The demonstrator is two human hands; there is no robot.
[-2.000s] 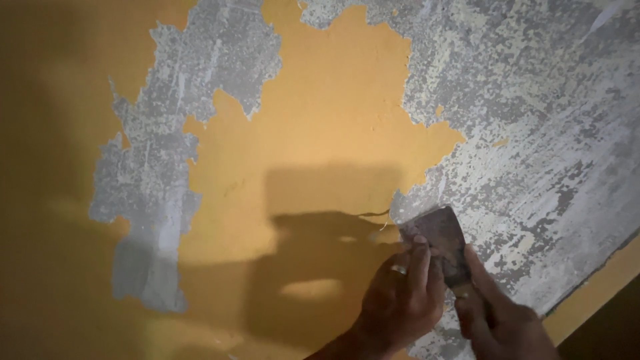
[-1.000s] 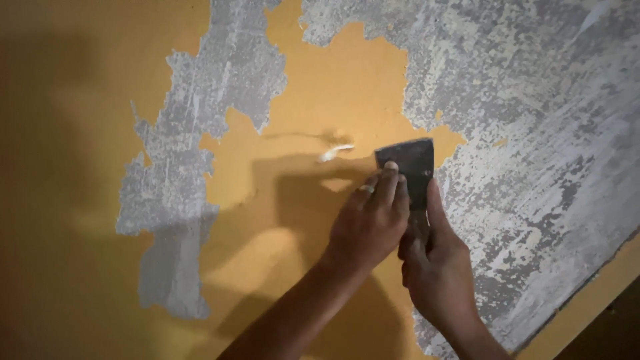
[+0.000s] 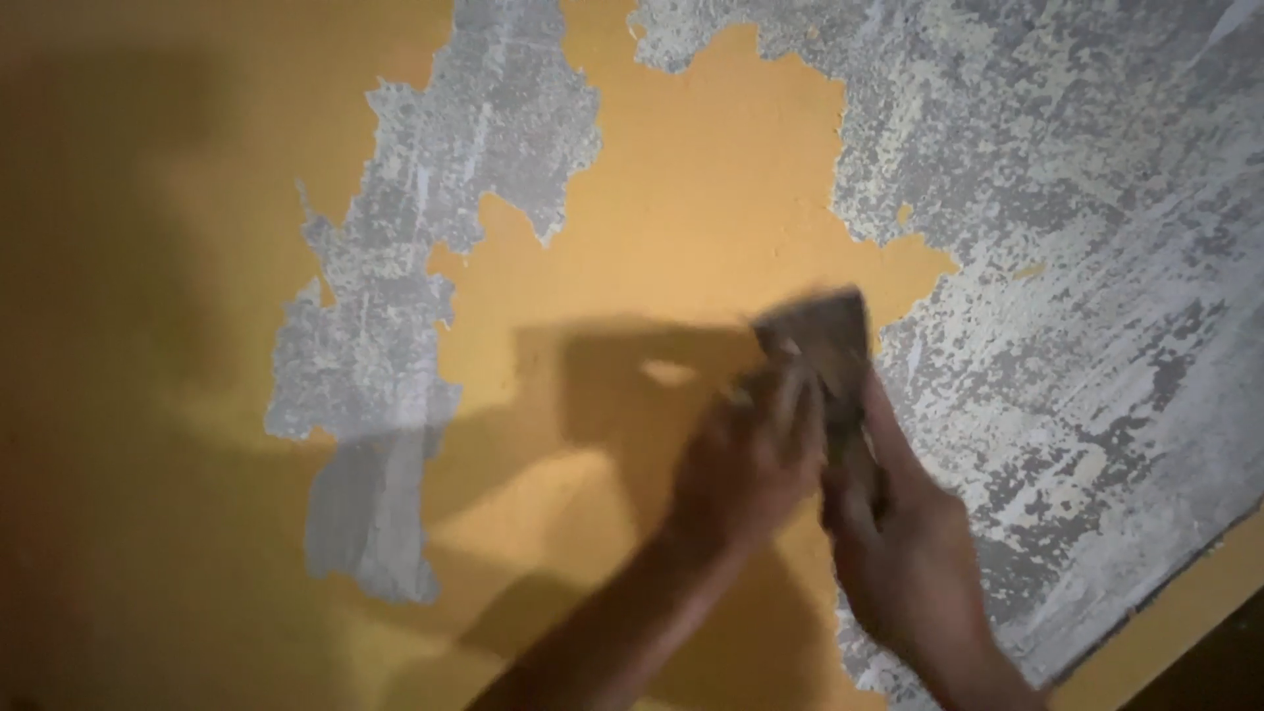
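A wide-bladed paint scraper (image 3: pixel 820 331), blurred by motion, is in both of my hands, blade upward against or just over the yellow paint (image 3: pixel 691 237) of a wall. My right hand (image 3: pixel 904 543) is wrapped around its handle, the thumb side along the right. The fingers of my left hand (image 3: pixel 755 449) press on the lower part of the blade from the left. Right of the scraper lies a large grey patch of bared wall (image 3: pixel 1047 326) with a ragged paint edge. Whether the blade touches the wall cannot be told.
Another bared grey strip (image 3: pixel 395 296) runs down the wall on the left. At lower right a dark line and a yellow band (image 3: pixel 1165 612) edge the wall, with a dark area beyond. Shadows of my arms and the scraper fall across the yellow paint.
From two seconds ago to one second ago, both hands and the scraper moved up the wall; they are now somewhat lower again. A pale flake near the blade one second ago no longer shows.
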